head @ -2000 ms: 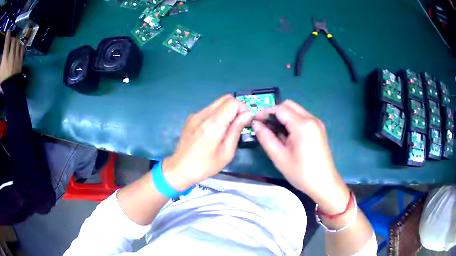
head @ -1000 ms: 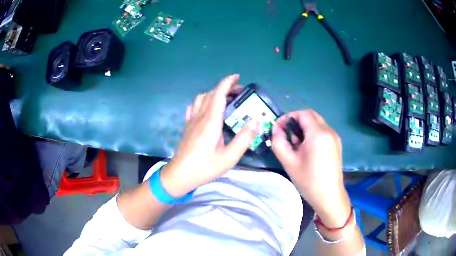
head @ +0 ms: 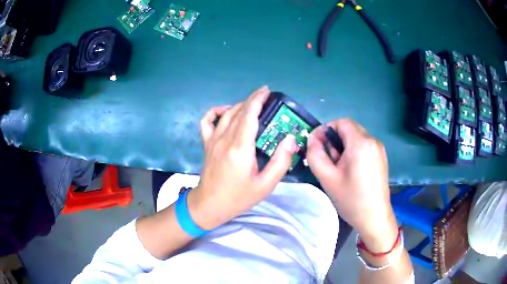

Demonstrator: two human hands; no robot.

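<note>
My left hand (head: 236, 152) holds a black square housing (head: 297, 108) tilted above the near edge of the mat. A green circuit board (head: 284, 127) lies in its open side, facing up. My left thumb presses on the board. My right hand (head: 350, 166) is at the right corner of the housing, thumb and finger pinched at the board's edge. A dark finger-length thing (head: 334, 138) is in my right hand, mostly hidden by the fingers. A small white connector shows beside the right fingertips.
Two black speaker halves (head: 100, 50) stand at the left. Loose circuit boards (head: 178, 22) lie at the far left. Pliers (head: 330, 30) lie at the far side. Finished units (head: 437, 113) stand in rows at the right. Stools and part of a person show below the bench.
The housing has turned from square-on to tilted, and my left thumb has moved onto the board. The glare on the board has faded. The whole view has shifted, so bench things sit higher.
</note>
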